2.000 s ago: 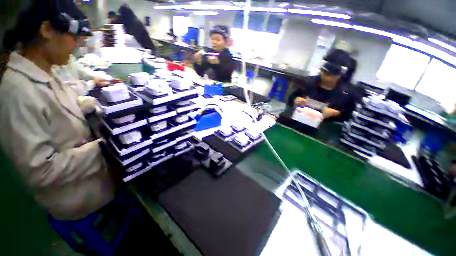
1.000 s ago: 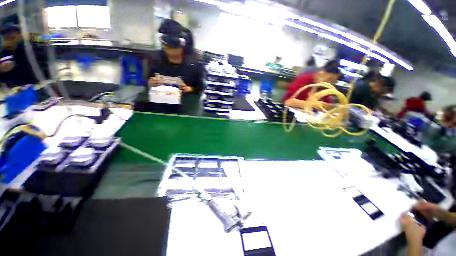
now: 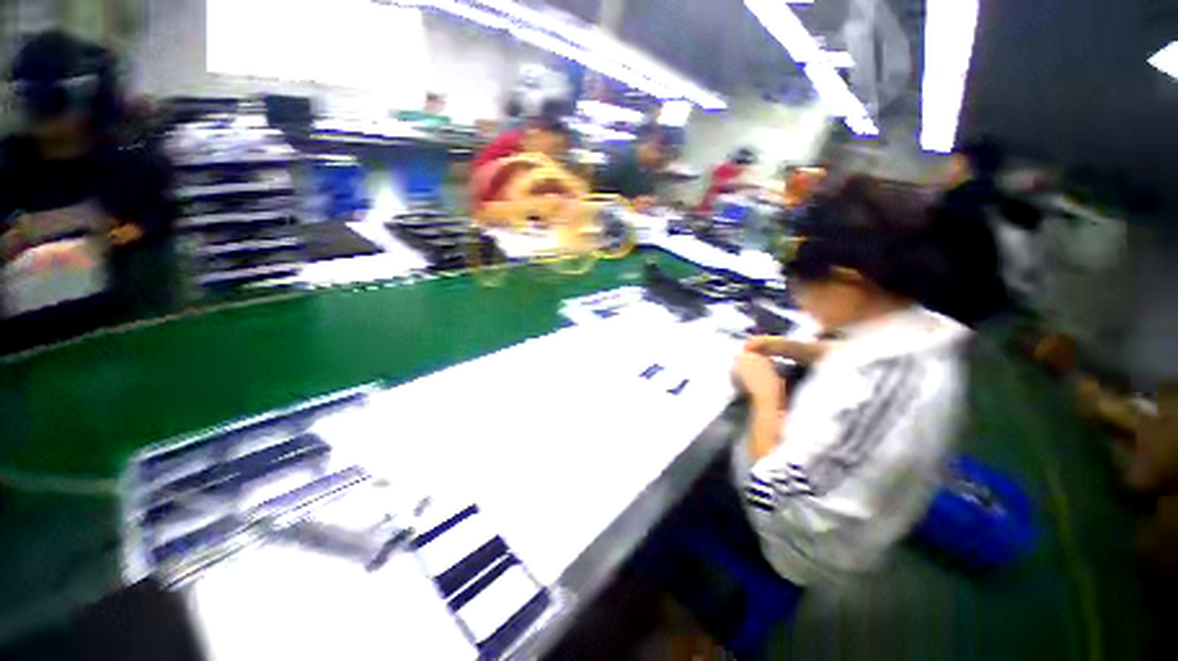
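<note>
Neither of my hands is in the picture. Nearest in front of me, black-bordered display panels (image 3: 468, 564) lie at the near edge of the white bench paper (image 3: 543, 411). A blurred air blow gun (image 3: 375, 536) lies to their left. A blister tray (image 3: 233, 480) with dark-framed panels lies at the left, beside the gun. Another small black-bordered panel (image 3: 664, 378) lies farther along the paper. The whole view is motion-blurred.
A seated person in a white striped jacket (image 3: 859, 433) works at the right bench edge. The green bench top (image 3: 323, 338) runs behind the paper. Stacked trays (image 3: 239, 213), a coiled yellow hose (image 3: 536, 200) and other people are beyond. A dark mat (image 3: 129, 629) shows at lower left.
The view has swung to the right, so the bench things sit farther left. The near panels now show more fully, and the coworker at the right is now largely in view.
</note>
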